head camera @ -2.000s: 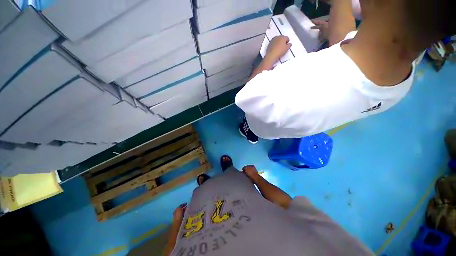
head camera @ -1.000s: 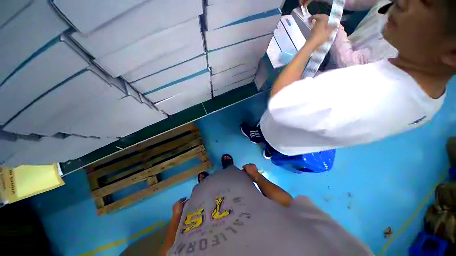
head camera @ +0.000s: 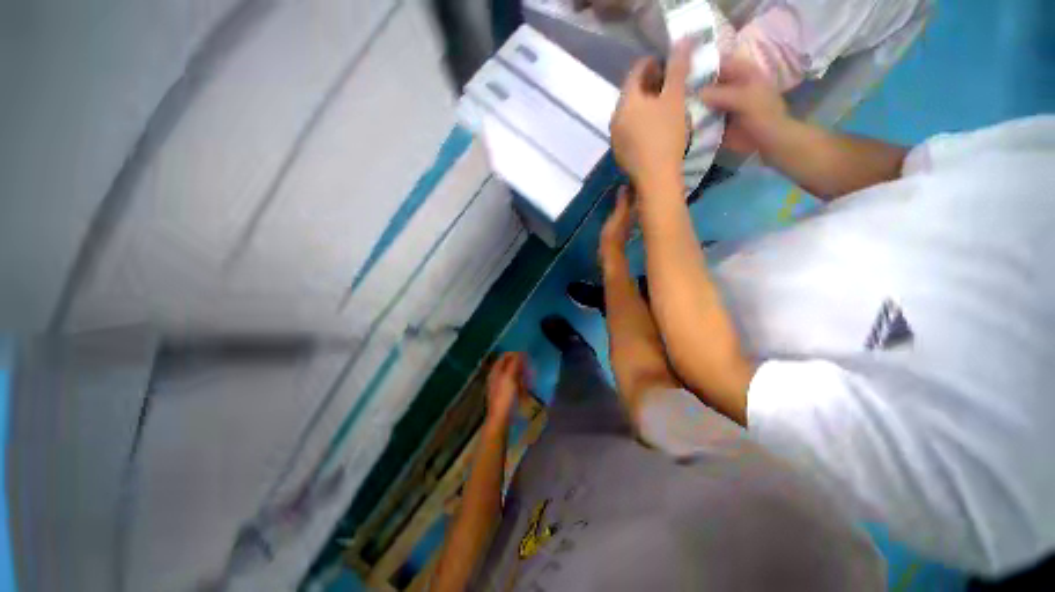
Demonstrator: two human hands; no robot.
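Note:
White product boxes with small dark barcodes lie side by side on the green bench at the upper middle. My right hand is raised beside their right end, fingers extended and nothing seen in it; whether it touches them is unclear. My left hand is low by the bench edge, blurred, its fingers curled, with nothing visible in it. Another person's hands hold a white label strip just above and right of my right hand.
A blurred wall of stacked boxes fills the left. A wooden pallet lies on the blue floor below the bench. A person in a white shirt stands close on the right, arms crossing near mine. Another person's pink sleeve is at the top.
The view has turned and moved closer to the bench and boxes. My right hand has risen from beside my body towards the white boxes. The label strip is now lower, near the boxes.

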